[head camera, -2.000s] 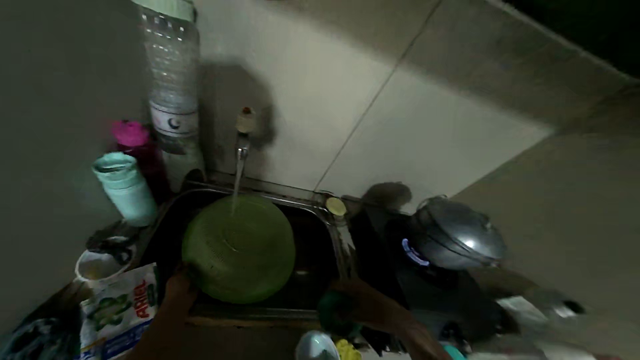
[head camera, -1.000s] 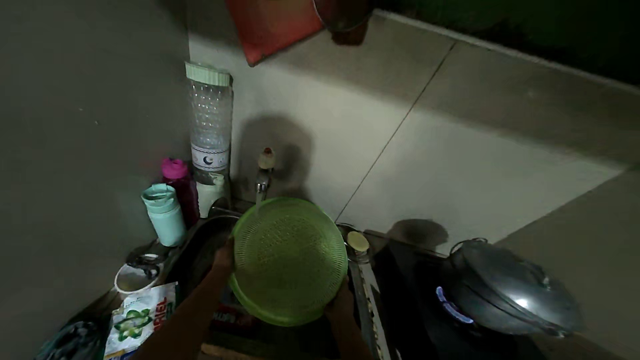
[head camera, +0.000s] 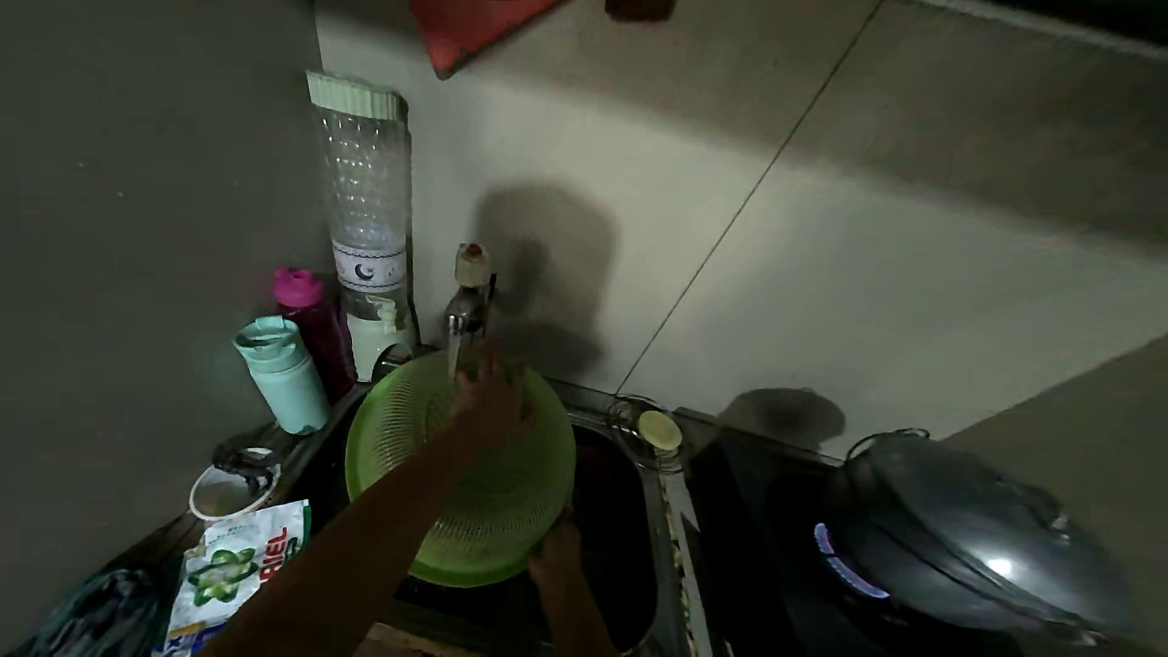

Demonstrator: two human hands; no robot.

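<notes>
A green plastic colander (head camera: 493, 520) is held tilted over the dark sink (head camera: 620, 538), under the metal faucet (head camera: 467, 306), from which water runs. My left hand (head camera: 488, 401) lies spread over the colander's upper part, close to the stream, with its fingers apart. At the colander's lower right rim, my right hand (head camera: 555, 547) is closed on the edge, its fingers partly hidden behind the rim.
A lidded metal pot (head camera: 967, 538) sits over a blue flame on the stove at right. Left of the sink stand a clear dispenser (head camera: 365, 182), a magenta bottle (head camera: 319, 338), a mint tumbler (head camera: 287, 383), a white tub (head camera: 233, 488) and an Ariel detergent packet (head camera: 228, 575). A yellow sponge (head camera: 659, 431) lies behind the sink's right corner.
One second ago both hands were at the colander's sides; my left hand has moved up over it. Two seconds ago my right hand was away from the colander, to its right.
</notes>
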